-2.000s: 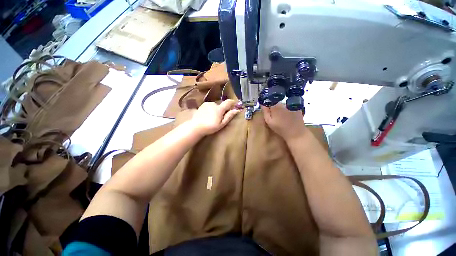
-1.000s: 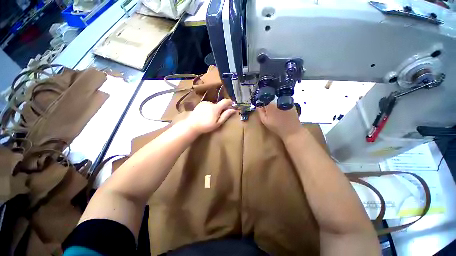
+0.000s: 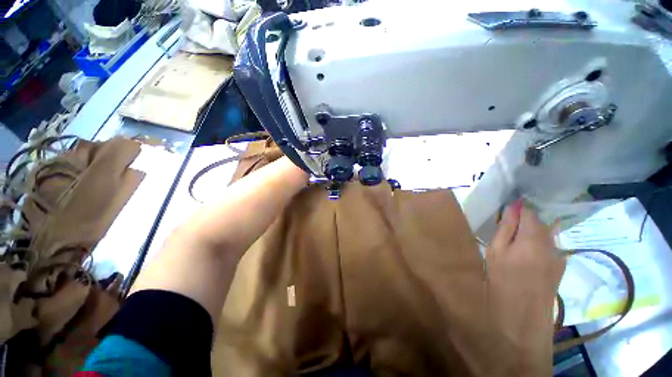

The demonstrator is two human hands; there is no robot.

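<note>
A tan-brown bag panel [image 3: 368, 272] with a straight dark center seam [image 3: 340, 258] lies under the needle area. The seam runs up to the presser foot [image 3: 334, 193]. A small pale label [image 3: 291, 296] is on the panel's left part. My left hand [image 3: 291, 175] reaches beside the presser foot; its fingers are hidden behind the machine head. My right hand [image 3: 523, 239] is off the panel, at the right pillar, blurred, with its fingers bent close to a small red spot below the lever [image 3: 536, 153]. I cannot tell whether it grips the lever's handle.
The white sewing machine arm [image 3: 442, 81] crosses the top. A brown strap [image 3: 615, 265] loops at the right over a paper sheet [image 3: 619, 221]. Brown bag pieces with handles [image 3: 88, 191] are heaped at the left. A flat cardboard-like piece [image 3: 173, 88] lies at the back left.
My right hand has left the panel beside the foot and moved right to the pillar. My left hand is now more hidden behind the machine head. The view has shifted right.
</note>
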